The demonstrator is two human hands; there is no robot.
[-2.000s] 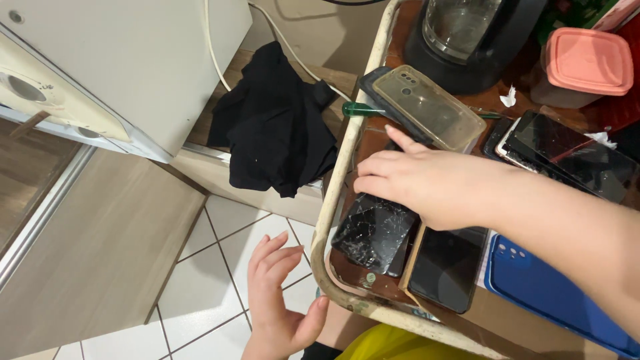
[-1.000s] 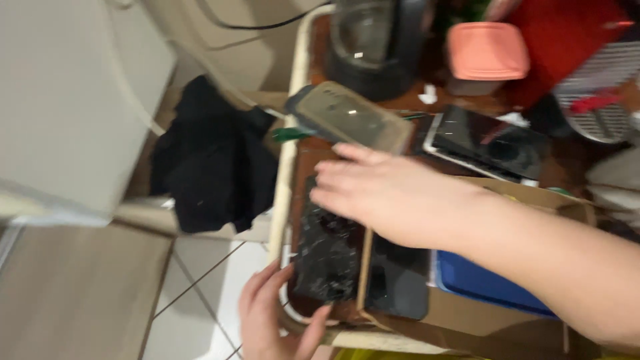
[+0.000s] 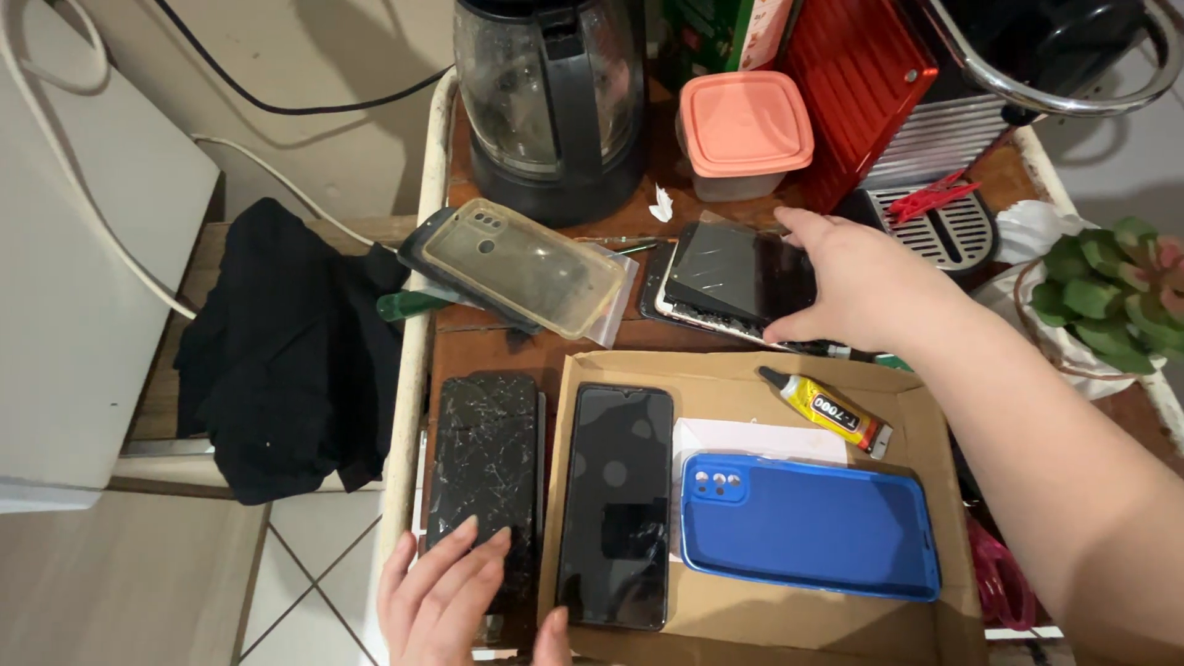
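My right hand [image 3: 842,277] reaches over the stacked phones [image 3: 731,277] at upper right, thumb and fingers spread across their right end; whether it grips one cannot be told. My left hand [image 3: 453,592] lies with its fingertips at the lower part of a phone with a cracked screen [image 3: 486,444], left of the cardboard box. Inside the box [image 3: 740,638] are a black-screened phone [image 3: 615,509], a blue phone case [image 3: 809,527] and a T-7000 glue tube [image 3: 832,412]. A clear yellowish phone case [image 3: 527,268] rests on a dark one behind the cracked phone.
At the back stand an electric glass kettle [image 3: 555,111], a container with a coral lid [image 3: 745,125] and a red coffee machine [image 3: 860,102]. A succulent [image 3: 1101,296] is at right. A green-handled tool [image 3: 407,305] pokes over the cart's pale rim [image 3: 416,370]; black cloth [image 3: 296,351] lies left.
My right hand has moved from the cracked phone to the stacked phones at the right. My left hand is now at the cracked phone's lower part. The view has shifted right.
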